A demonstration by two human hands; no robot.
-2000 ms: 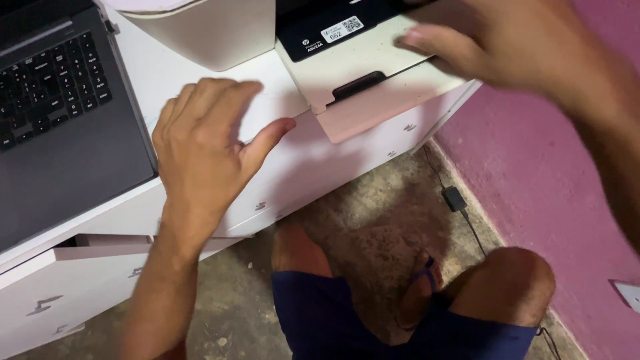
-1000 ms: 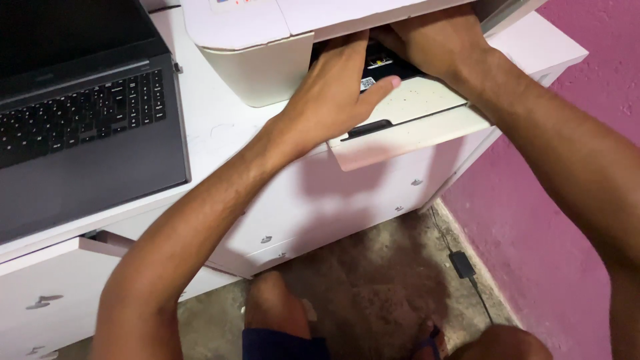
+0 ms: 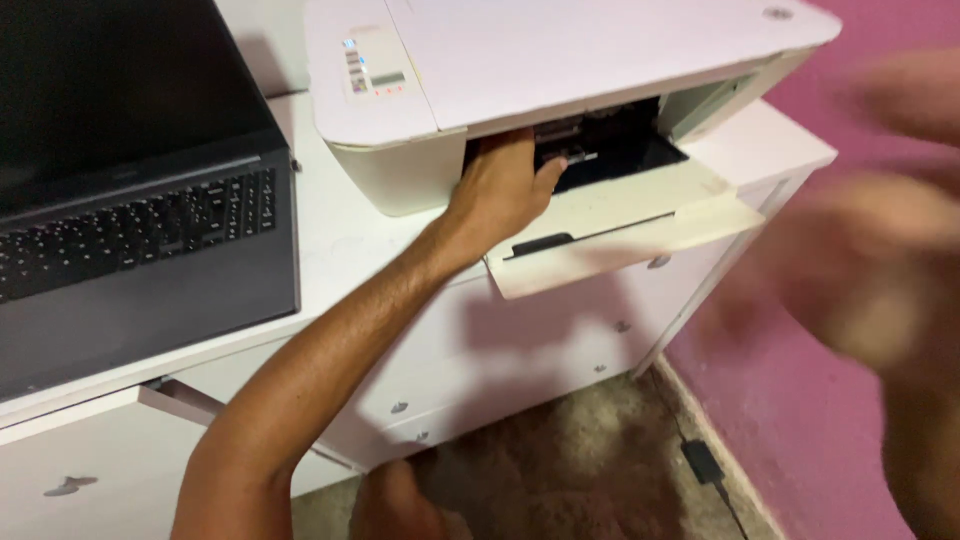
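Observation:
A white HP printer (image 3: 600,60) stands on the white cabinet with its front open, showing a dark interior. My left hand (image 3: 506,184) reaches into the left part of that opening; its fingers are hidden inside, and the thumb lies outside near the dark cartridge area (image 3: 581,156). What the fingers touch cannot be seen. Below the opening, the cream output tray (image 3: 630,244) is folded down at the front. My right hand (image 3: 892,217) is raised at the right, away from the printer, strongly blurred, and whether it holds anything does not show.
A dark laptop (image 3: 150,292) sits left of the printer on the cabinet top (image 3: 337,255). One drawer (image 3: 90,465) at lower left sticks out. A pink wall (image 3: 750,420) stands at the right. A black power adapter (image 3: 703,461) with its cable lies on the floor.
My right hand has come out of the printer and moved to the right. My left hand, over the laptop side of the tray two seconds ago, is now inside the opening. The view has shifted.

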